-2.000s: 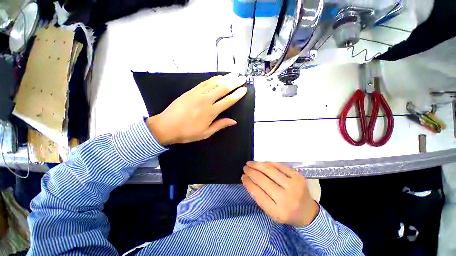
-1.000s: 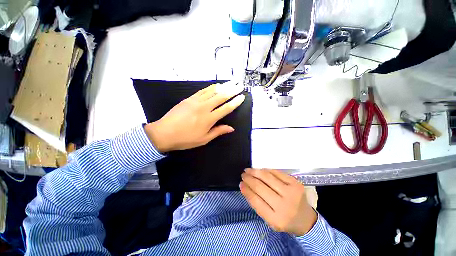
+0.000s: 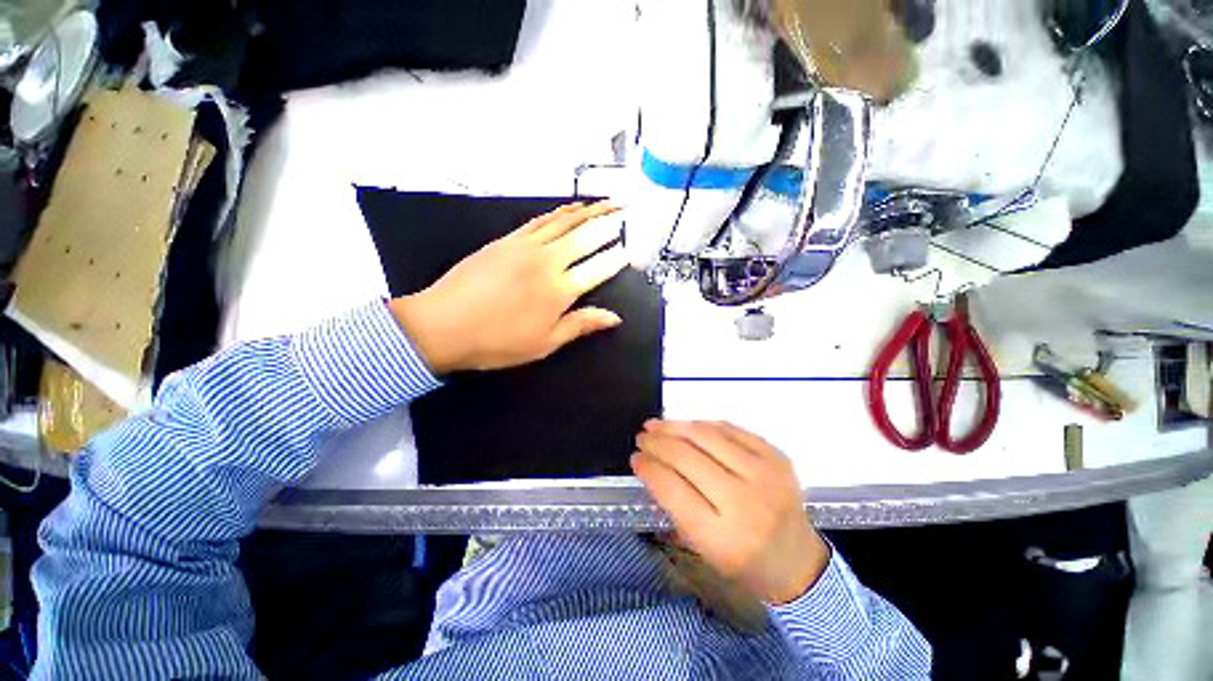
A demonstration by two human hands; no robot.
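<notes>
A black fabric panel [image 3: 532,412] lies flat on the white table, its right edge running up to the sewing machine's needle area [image 3: 672,270]. My left hand [image 3: 512,293] lies flat on the panel's upper part, palm down, thumb apart, fingertips just left of the needle area. My right hand [image 3: 729,499] is at the panel's lower right edge, fingertips on the fabric, thumb hidden. The white machine head [image 3: 745,120] with a blue stripe and shiny curved guard [image 3: 835,173] stands above. The presser foot is partly hidden and too small to make out clearly.
Red-handled scissors [image 3: 934,379] lie right of the needle. Small tools [image 3: 1088,386] and a small brown block [image 3: 1074,447] lie farther right. Tan cardboard sheets [image 3: 107,220] are stacked at left. Black fabric [image 3: 399,40] lies at the back. The grey table edge [image 3: 532,511] curves across the front.
The panel has moved away from me; its front edge hung over the table edge and now lies on the tabletop. Both hands moved with it. The camera view has also shifted.
</notes>
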